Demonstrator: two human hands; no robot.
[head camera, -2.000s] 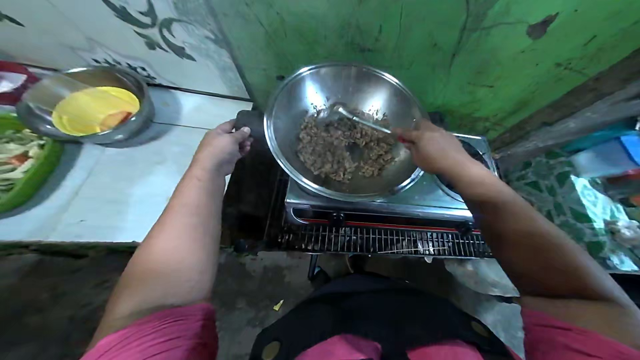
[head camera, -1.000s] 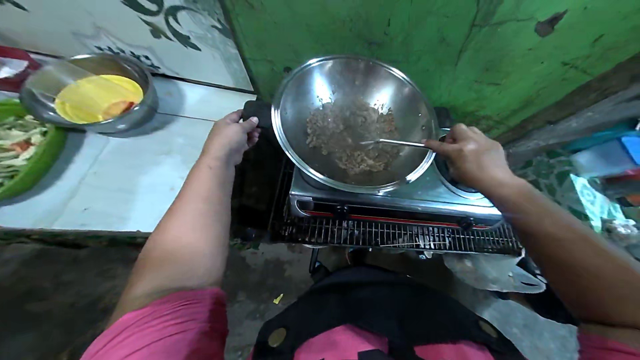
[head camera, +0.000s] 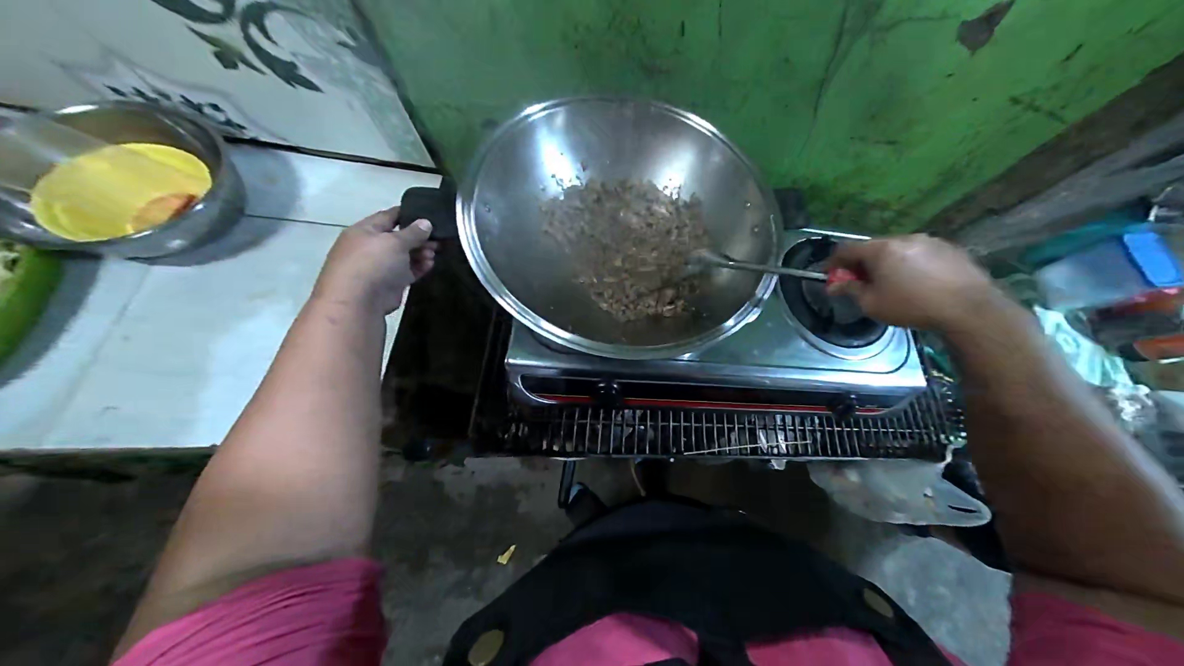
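My left hand (head camera: 379, 254) grips the black side handle (head camera: 428, 213) of a wide stainless-steel wok (head camera: 518, 245). The wok sits over the left side of a two-burner gas stove (head camera: 740, 356). Browned, crumbled meat (head camera: 638, 245) lies in the middle of the wok. My right hand (head camera: 911, 277) is closed around the red grip of a metal cooking utensil (head camera: 772, 268), whose head rests at the right side of the meat; the head's shape is partly hidden. The wok's far right handle (head camera: 792, 208) shows behind its rim.
On the white tiled counter (head camera: 176, 342) at left stand a steel bowl (head camera: 227, 199) with a yellow dish (head camera: 102, 190) in it and part of a green container (head camera: 28, 296). The right burner (head camera: 828, 310) bears nothing. A green wall (head camera: 647, 55) rises behind; plastic containers (head camera: 1091, 273) are at right.
My right hand has moved right, away from its place over the wok's right rim, and the utensil's head has moved to the right side of the meat. My left hand stays on the handle.
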